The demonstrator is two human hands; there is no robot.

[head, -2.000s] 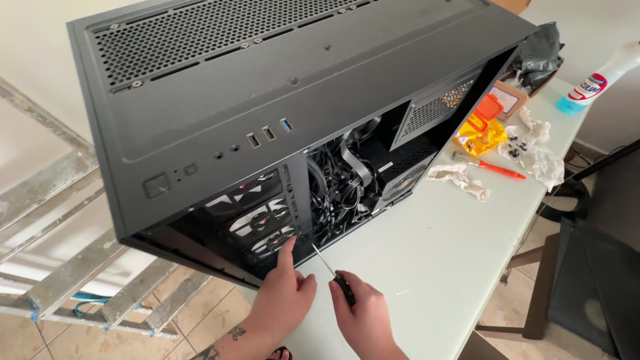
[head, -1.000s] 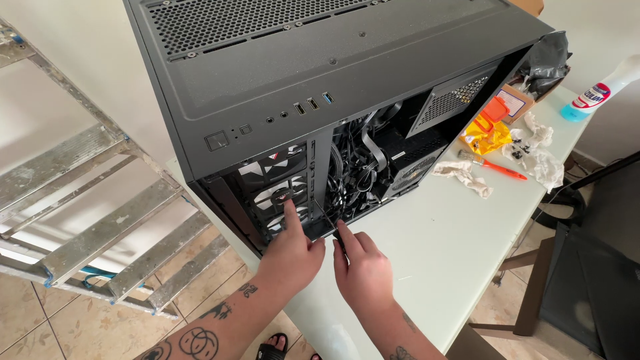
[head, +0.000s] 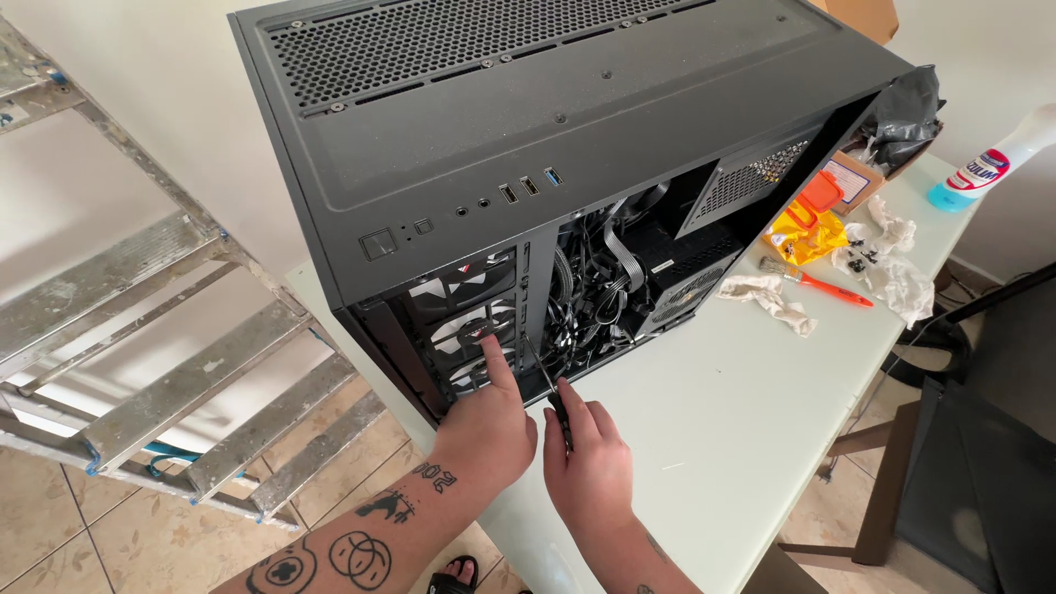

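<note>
A black computer case [head: 462, 157] stands on a pale glass-topped table [head: 660, 421], its side open towards me. My left hand [head: 487, 412] reaches to the case fans on the left, the index finger extended against the hub of the middle case fan [head: 474, 332]; its other fingers are curled, and nothing shows in it. In my right hand [head: 587, 462] is a screwdriver [head: 561, 412] with a black handle. Its thin shaft points up and left to the metal strip beside the fans; whether the tip meets a screw cannot be told. Bundled cables [head: 606, 289] and a power supply [head: 685, 301] fill the right part.
On the table's right lie a brush [head: 817, 286] with an orange handle, crumpled tissues [head: 767, 301], a yellow packet [head: 804, 235] and small dark parts. A cardboard box [head: 854, 181] and a spray bottle [head: 982, 175] stand behind. An aluminium stepladder [head: 190, 396] is at the left.
My left index finger has moved from the lower edge of the fan area up to the middle fan. The screwdriver remains in my right hand. The view has shifted.
</note>
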